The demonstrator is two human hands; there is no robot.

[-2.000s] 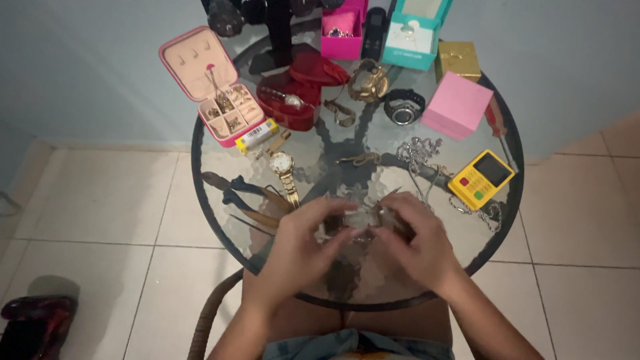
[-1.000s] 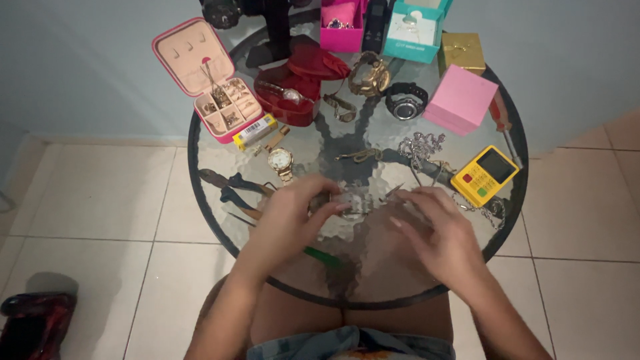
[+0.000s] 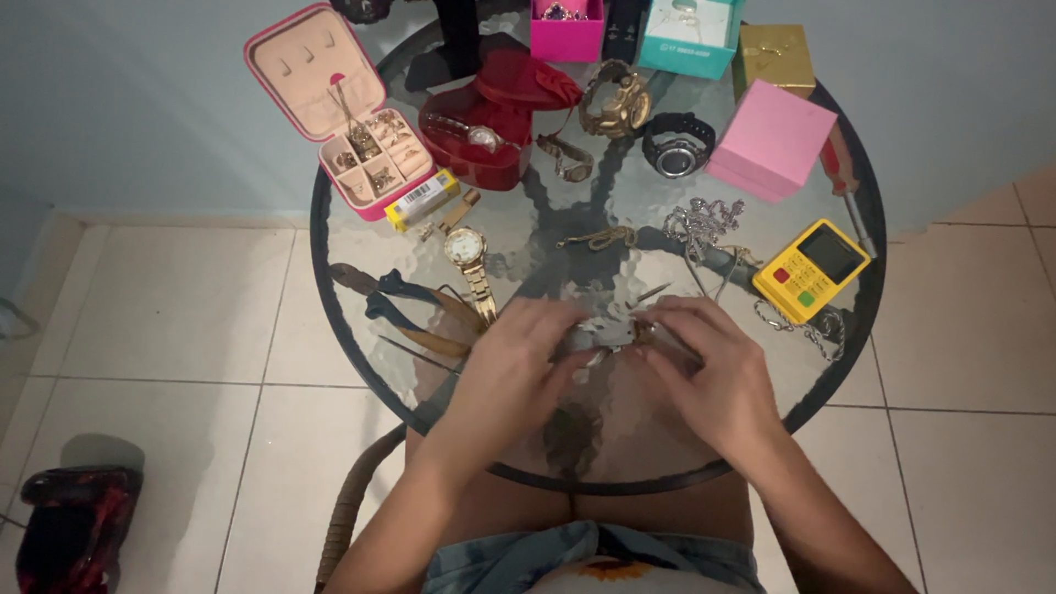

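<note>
Over the near middle of the round glass table, my left hand and my right hand face each other. Between their fingertips are small whitish and metallic pieces, too blurred to name. My left fingers touch the left side of these pieces. A small brownish piece and a thin metal one are at my right fingertips; whether they are gripped cannot be told. Left of my left hand lie pliers with dark and orange handles and a gold wristwatch. A fine gold chain lies beyond my hands.
Around the far side stand an open pink jewelry box, a red heart-shaped box, a gold watch, a black watch and a pink box. At right are a silver chain, a yellow card reader and a screwdriver.
My right hand has moved in toward the left hand since a second ago, when they were farther apart. The green thing seen then near my left hand no longer shows.
</note>
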